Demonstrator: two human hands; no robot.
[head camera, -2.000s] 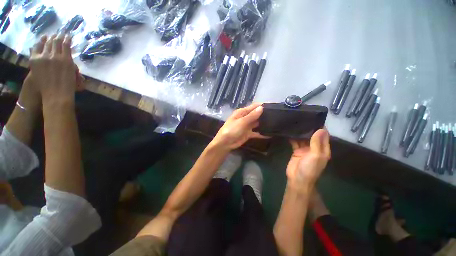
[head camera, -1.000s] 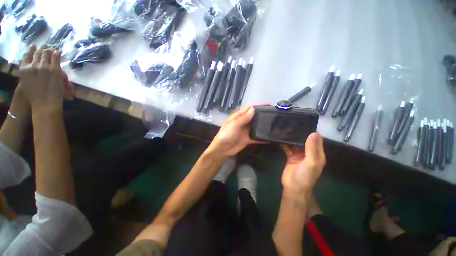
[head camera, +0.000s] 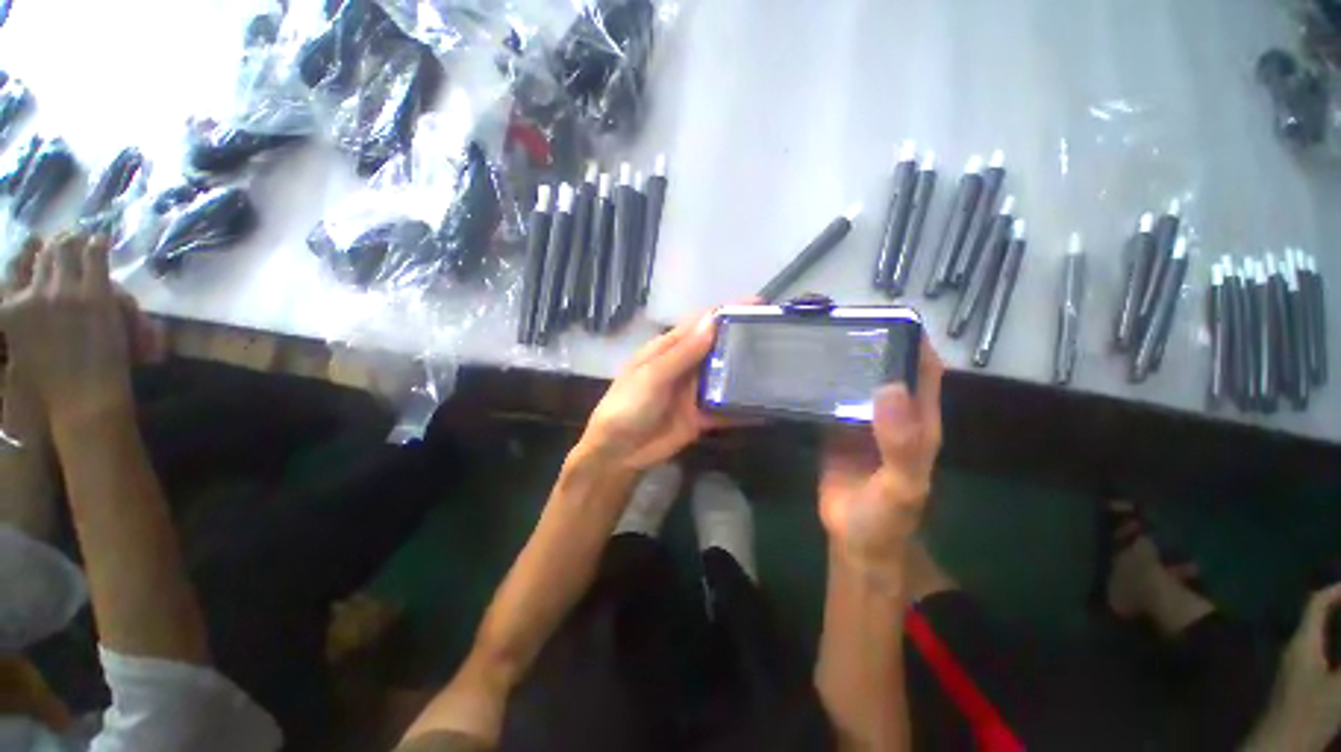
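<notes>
A smartphone or small screen device (head camera: 806, 362) is held level over the table's front edge, its screen now bright and greyish. A small dark round part (head camera: 807, 303) sits at its top edge. My left hand (head camera: 650, 394) grips its left end. My right hand (head camera: 882, 478) holds its right end, with the thumb on the screen's lower right corner. A single black rod (head camera: 809, 256) with a pale tip lies on the table just behind the device, its lower end partly hidden. A fan of several black rods (head camera: 593, 253) lies to the left.
More black rods (head camera: 1265, 331) lie in groups along the right of the white-covered table (head camera: 794, 88). Bagged black parts (head camera: 385, 221) and a red spot (head camera: 527, 143) lie at left. Another person's hands (head camera: 66, 316) rest at the left edge; another hand (head camera: 1309, 676) shows lower right.
The screen has gone from dark to bright and the device has tilted to face me. The view has shifted, so the table items sit further left and my hands slightly left. Another person's hand has appeared lower right.
</notes>
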